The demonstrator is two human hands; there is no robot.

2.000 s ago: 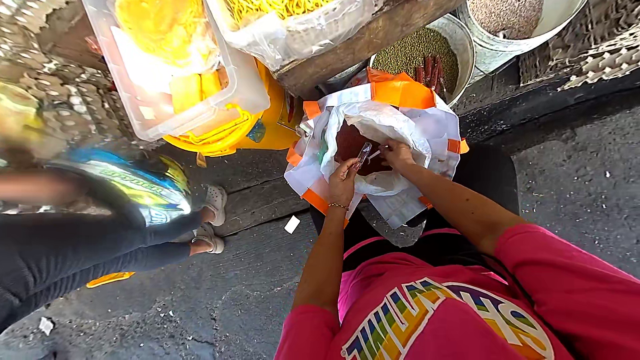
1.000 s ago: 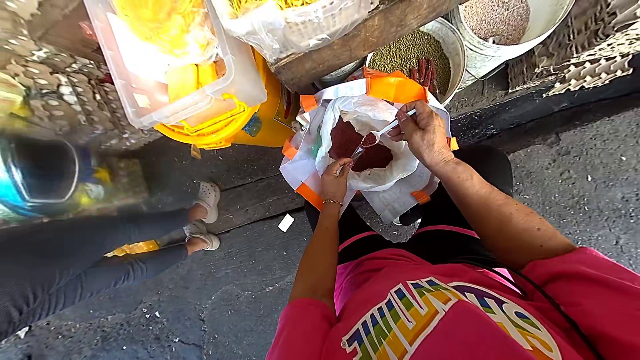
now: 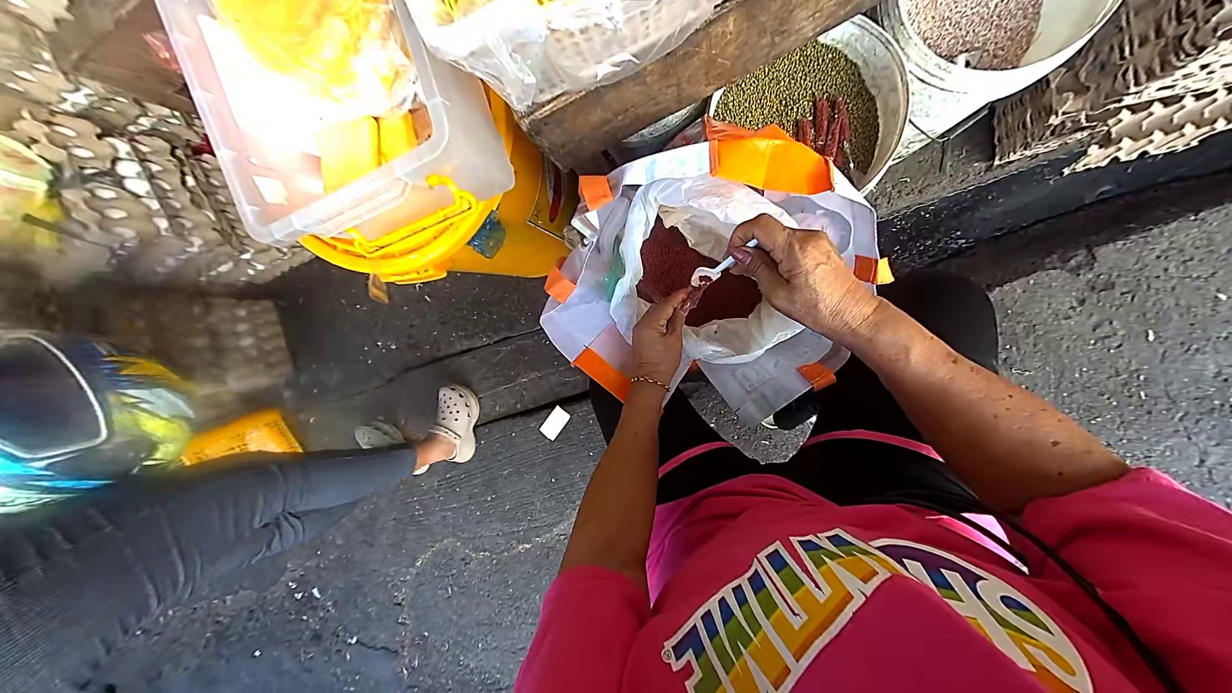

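A white bag with orange patches (image 3: 770,159) stands open at my lap, with a white plastic liner (image 3: 741,337) inside and dark red powder or fine grains (image 3: 674,262) in it. Over the bag, my right hand (image 3: 804,274) grips a small white plastic spoon (image 3: 736,262) between thumb and fingers. Its bowl touches the mouth of a small clear plastic bag (image 3: 691,298), which my left hand (image 3: 664,337) pinches at the left side of the opening. A little red stuff shows in the small bag.
A clear plastic bin (image 3: 472,144) sits on a yellow bucket (image 3: 525,236) at upper left. Beyond the bag are a wooden beam (image 3: 693,67), a bucket of green beans (image 3: 789,87) and another white bucket (image 3: 1049,72). A person's leg and clog (image 3: 456,422) are at left.
The spoon in my right hand has come down to the small bag; one second ago it was higher over the liner. The person at left has shifted.
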